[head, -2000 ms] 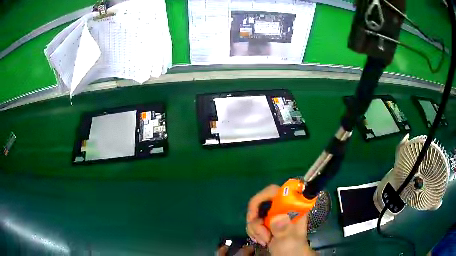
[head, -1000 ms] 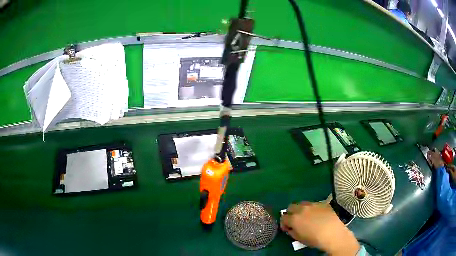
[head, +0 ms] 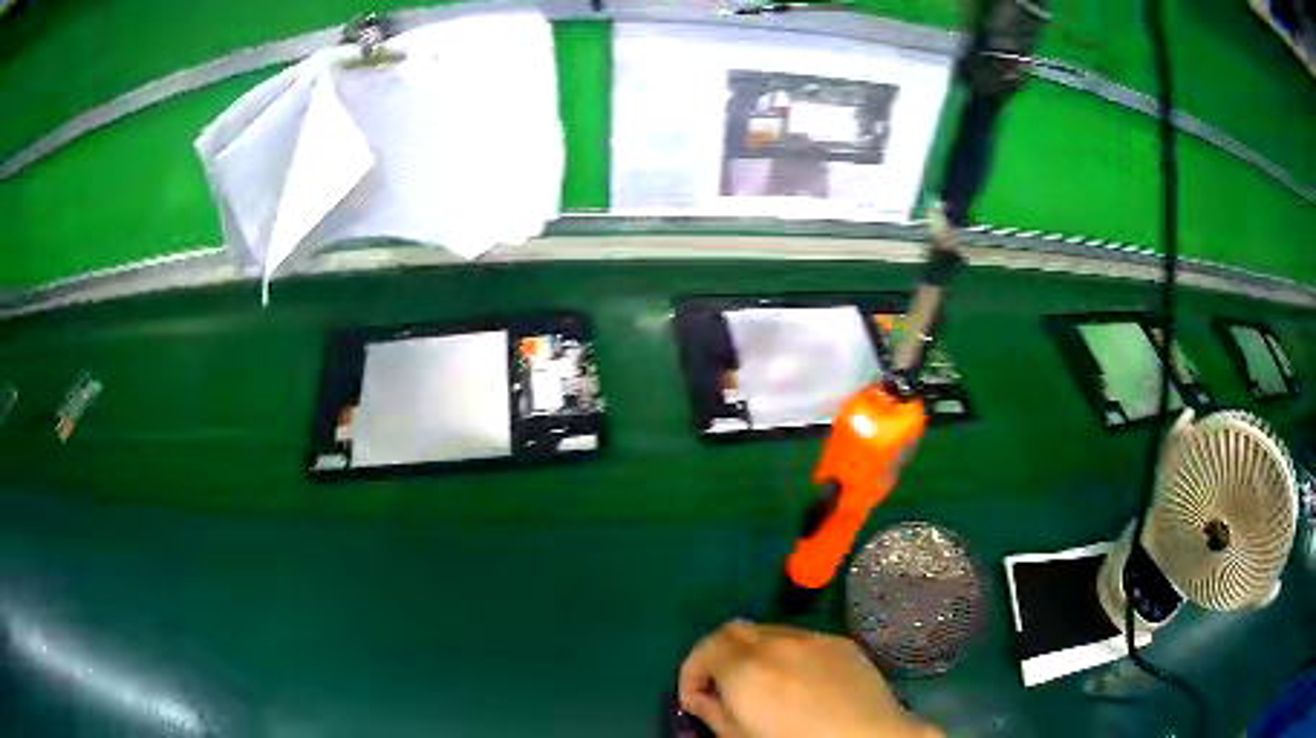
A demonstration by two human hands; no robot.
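My right hand [head: 787,683] is at the bottom edge, fingers curled down over a dark thing [head: 687,719] mostly cut off by the edge; whether it grips it I cannot tell. My left hand is out of view. The orange electric screwdriver [head: 857,483] hangs tilted, bit down, just above my right hand and untouched. The round dish of small screws [head: 915,600] is right of it. An open tablet assembly [head: 703,365] lies behind the screwdriver, partly covered by it. Another open tablet assembly [head: 341,411] lies to the left.
A cream fan [head: 1227,512] stands at right beside a white-bordered black panel [head: 1069,611]. Two further tablets [head: 1126,369] lie behind it. A black cord [head: 1166,260] hangs at right. A small loose board [head: 78,405] lies far left. Papers [head: 462,137] hang on the green partition.
My right hand first held the screwdriver, then let it go and was at the white-bordered panel; now it is at the bottom centre. My left fingers have left view. The view has shifted.
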